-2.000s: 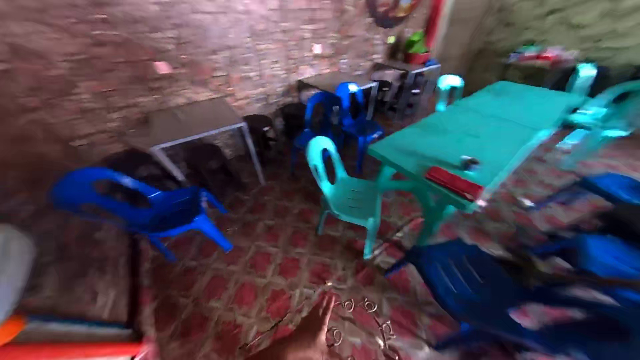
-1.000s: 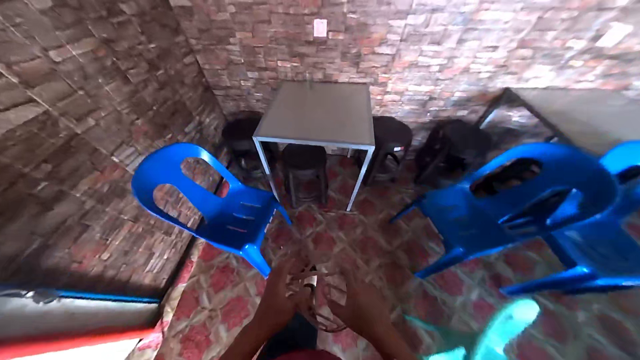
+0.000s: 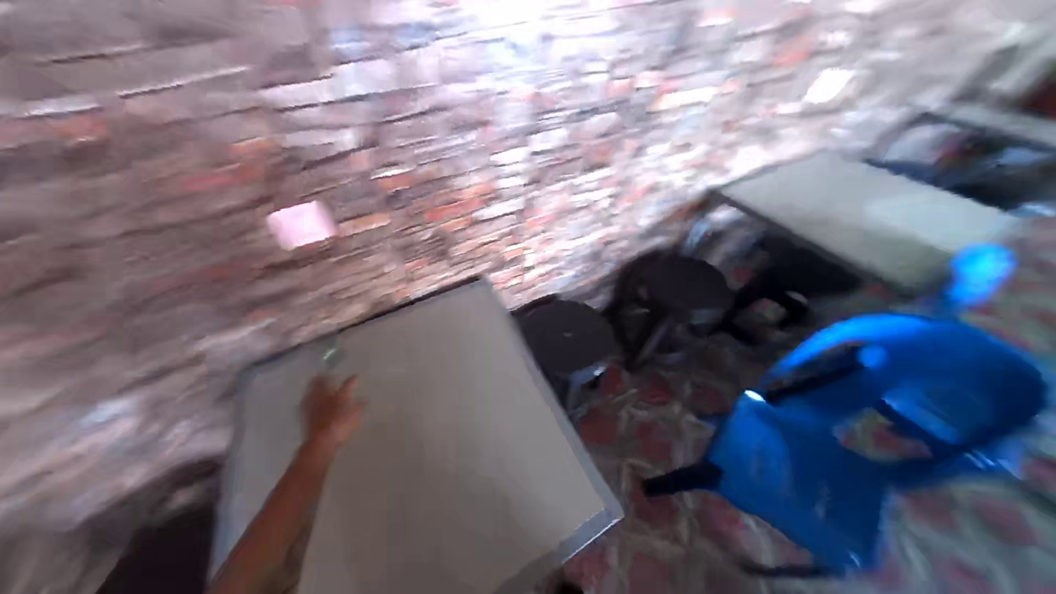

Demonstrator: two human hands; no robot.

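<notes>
My left hand (image 3: 332, 408) reaches in from the lower left over a grey-topped square table (image 3: 429, 429) with a metal edge. Its thumb side faces right, and motion blur hides how the fingers are set. Just beyond the fingertips, near the wall side of the tabletop, lies a small pale greenish object (image 3: 332, 355), too blurred to name. Whether the fingers touch it cannot be made out. My right hand is out of the picture.
A brick-patterned wall (image 3: 462, 165) runs behind the table. Black stools (image 3: 569, 334) stand to its right, with a blue plastic chair (image 3: 825, 478) nearer on the right. A second grey table (image 3: 874, 206) stands farther along the wall.
One second ago both hands were together low in view, at thin looped items. Now only the left is seen, stretched over the tabletop. The view has moved closer to the table and wall.
</notes>
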